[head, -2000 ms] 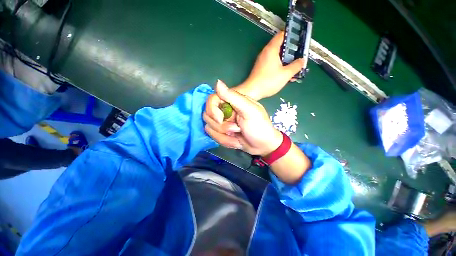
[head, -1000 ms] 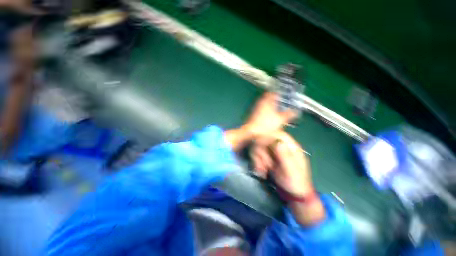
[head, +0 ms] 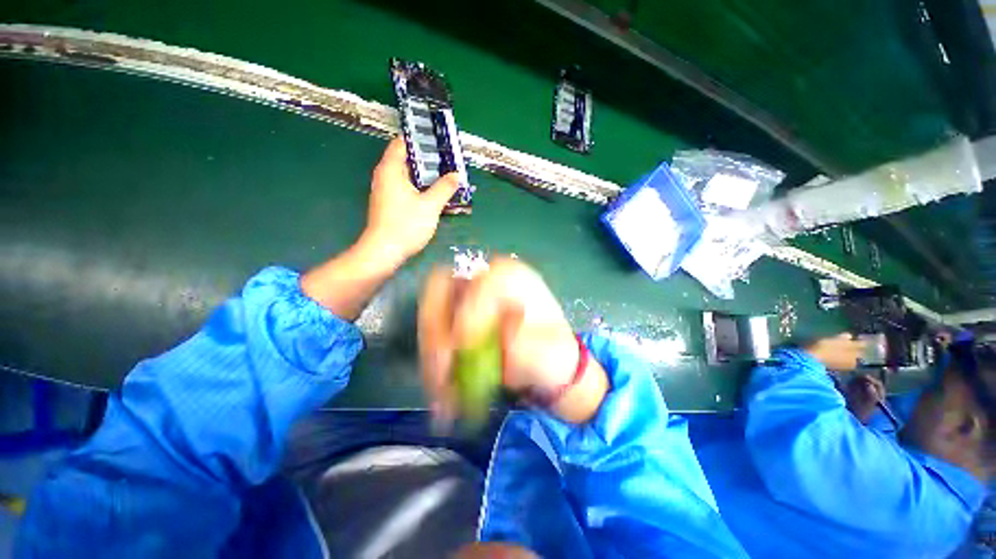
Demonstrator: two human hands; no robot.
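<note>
My left hand (head: 402, 207) holds an open phone unit (head: 428, 133) by its lower end, thumb over its edge, above the pale rail. The unit has black edges and a silvery battery bay with dark stripes. My right hand (head: 497, 328) is motion-blurred over the bench's front part, below and right of my left hand and apart from it. A yellow-green thing (head: 477, 377) shows at its fingers; whether it is held or worn is unclear. Small white bits (head: 470, 262) lie loose on the bench, partly hidden behind my right hand.
A blue bin (head: 683, 207) of white bits stands right, beside clear plastic bags (head: 726, 229). Beyond the rail (head: 273, 87), another phone unit (head: 571, 114) lies on the green conveyor. A silvery block (head: 737, 336) and a neighbour's blue sleeve (head: 814, 437) are at right.
The view has turned, showing more of the right side. My right hand has separated from my left wrist area. My left hand still holds the phone unit.
</note>
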